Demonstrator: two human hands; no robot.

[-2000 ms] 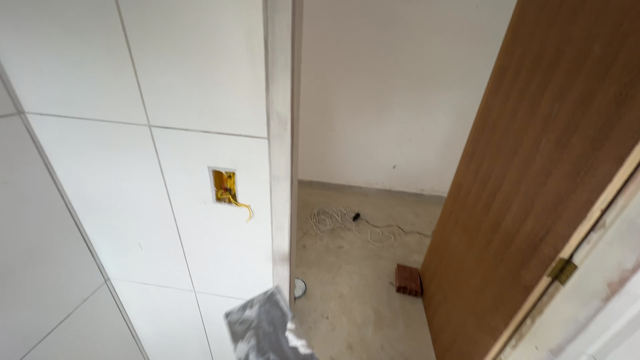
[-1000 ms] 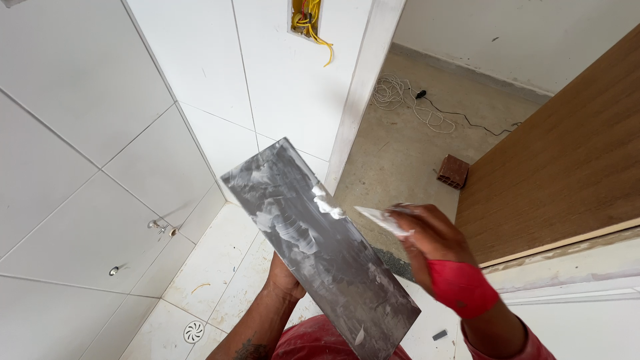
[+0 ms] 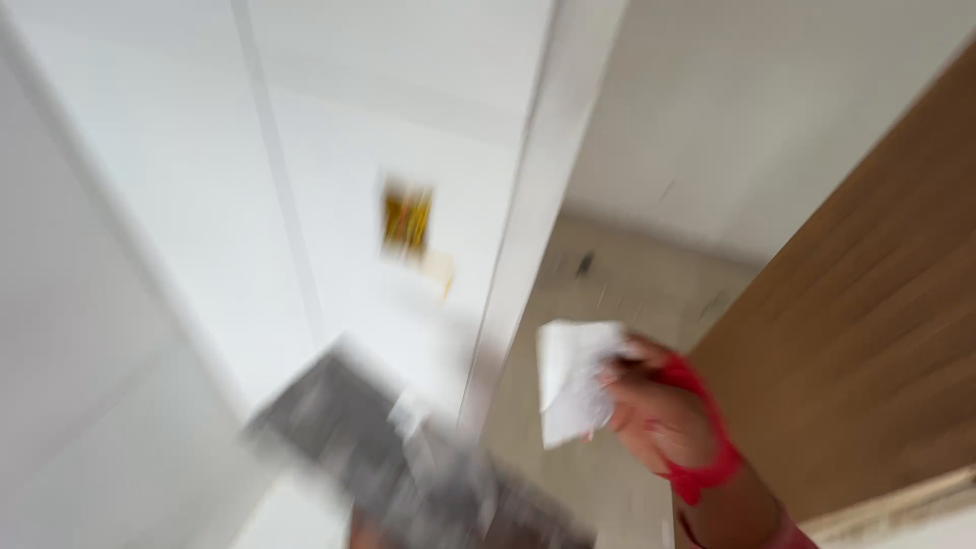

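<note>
My right hand [image 3: 659, 415], with a red cloth band round its wrist, grips a thin white flat piece [image 3: 576, 381] smeared with white paste. Below and to the left, a long grey flat board [image 3: 351, 427] with white smears and a small lump of white paste tilts across the view, strongly blurred. Only a bit of my left hand [image 3: 367, 534] shows at the bottom edge, under the board; its fingers are hidden behind it.
Large white tiles [image 3: 381, 99] cover the wall, with an opened electrical box [image 3: 406, 217] and loose yellow wires. A pale door frame [image 3: 526, 221] borders an opening. At right stands a brown wooden door [image 3: 862, 320]. A dark plug-like thing [image 3: 585, 264] lies on the floor beyond.
The view has tilted up from the floor toward the wall. My right hand now shows the white piece's broad face; one second ago it appeared nearly edge-on beside the board.
</note>
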